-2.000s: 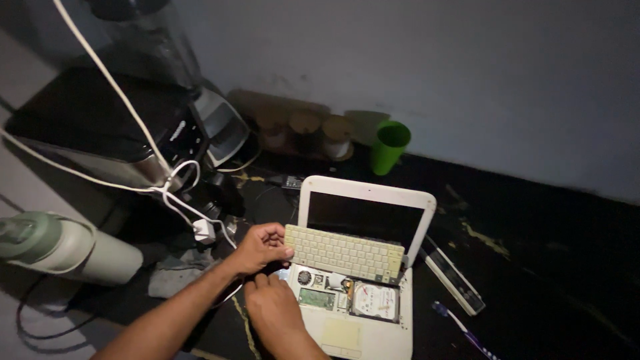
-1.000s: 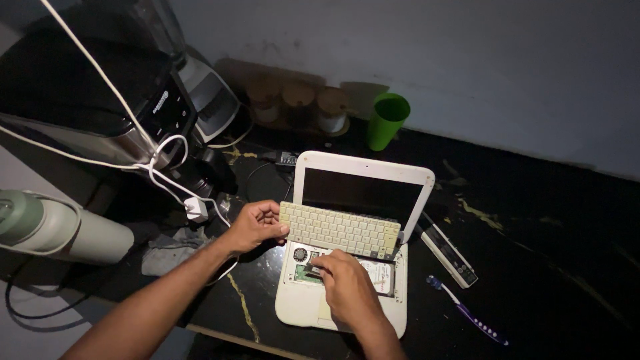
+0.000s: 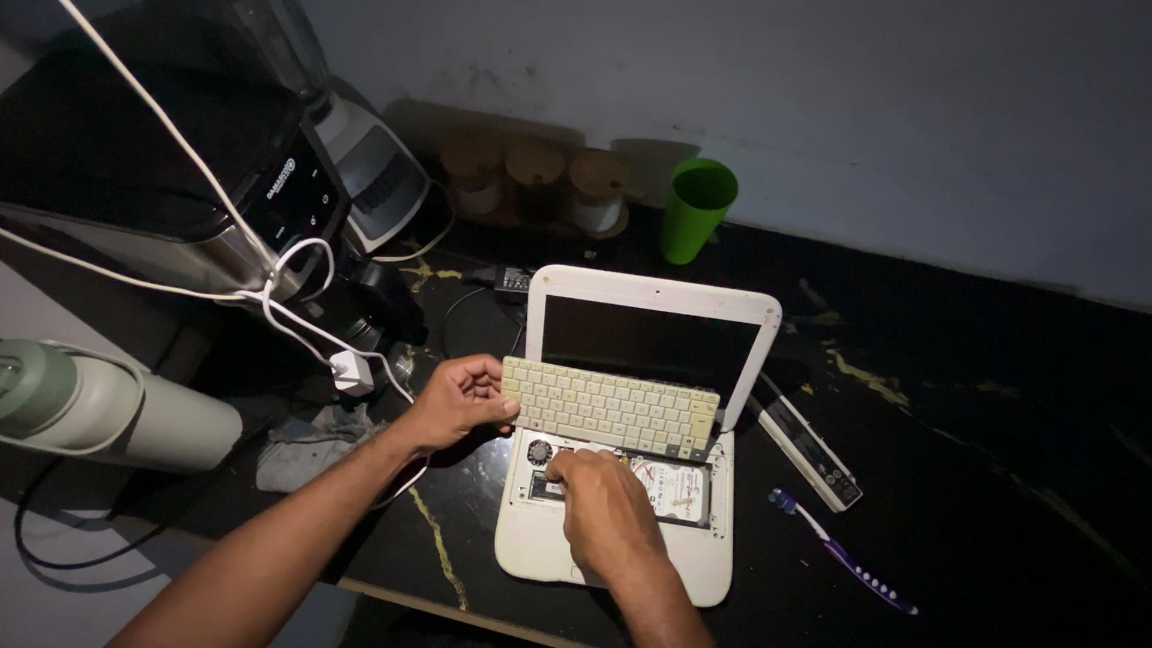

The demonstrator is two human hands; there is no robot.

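Observation:
A small white laptop (image 3: pixel 652 290) stands unfolded on the black countertop, its inside exposed below the screen. My left hand (image 3: pixel 468 400) grips the left end of the cream keyboard (image 3: pixel 612 405), which is lifted and leans toward the screen. Over the exposed bay is my right hand (image 3: pixel 598 504), its fingertips down near the memory module (image 3: pixel 544 487); whether they hold anything is hidden. A cooling fan (image 3: pixel 540 452) shows left of those fingers, and a hard drive (image 3: pixel 670 490) lies to their right.
Right of the laptop lie a battery pack (image 3: pixel 805 445) and a purple-white toothbrush (image 3: pixel 846 558). Behind stand a green cup (image 3: pixel 697 211) and lidded jars (image 3: pixel 598 189). At left are a black appliance (image 3: pixel 270 207), a blender base (image 3: pixel 373 171), white cables with a plug (image 3: pixel 351 373), a grey cloth (image 3: pixel 310 450) and a bottle (image 3: pixel 153 414).
My right hand has moved from beside my left hand, at the laptop's left edge, to over the exposed bay. My left hand keeps hold of the raised keyboard.

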